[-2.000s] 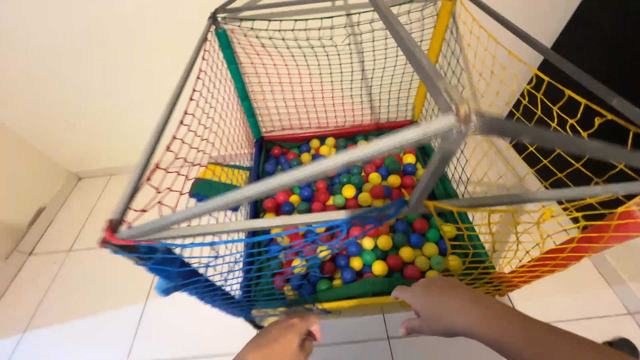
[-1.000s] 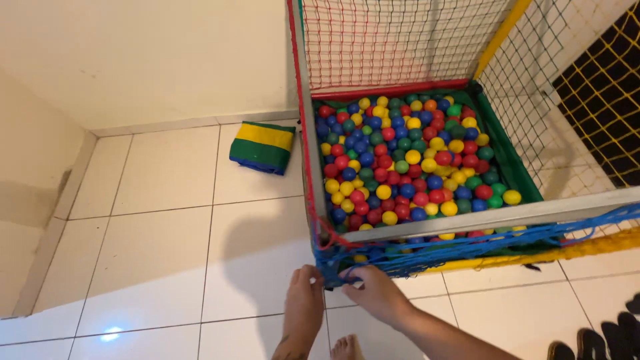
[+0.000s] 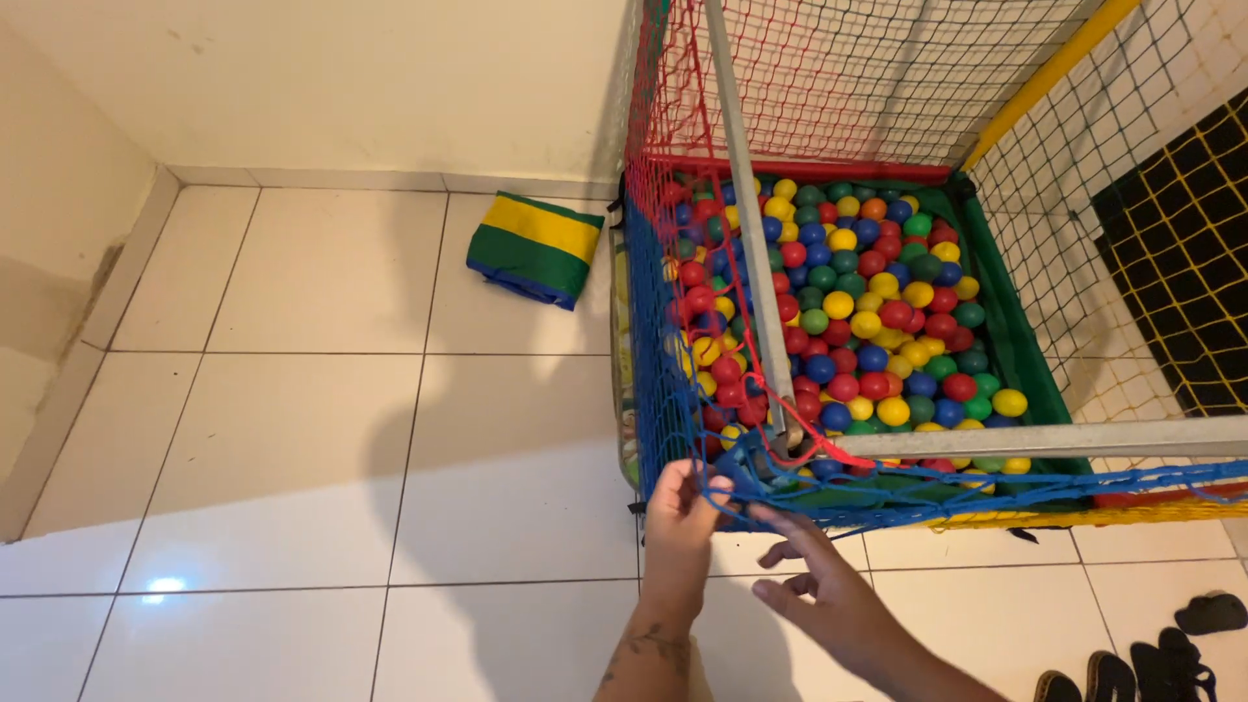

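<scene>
My left hand (image 3: 685, 517) pinches a strand of blue netting (image 3: 877, 495) at the near left corner of a ball pit. Just right of it, my right hand (image 3: 814, 575) has its fingers spread, with the index fingertip close to the same netting; whether it touches cannot be told. A red cord (image 3: 843, 453) loops around the corner where the grey metal bars (image 3: 1033, 439) meet. Blue fabric hangs at this corner. Red netting (image 3: 682, 107) rises along the left side. Inside the pit lie several colored plastic balls (image 3: 892, 314).
A folded yellow, green and blue cloth (image 3: 536, 249) lies on the tiled floor by the wall, left of the pit. Dark sandals (image 3: 1160, 663) stand at the lower right. A yellow padded post (image 3: 1048, 78) rises at the pit's back right corner.
The view has shifted to the pit's left corner. Both hands were at its front edge two seconds ago. Since one second ago, the right hand's fingers have spread away from the netting.
</scene>
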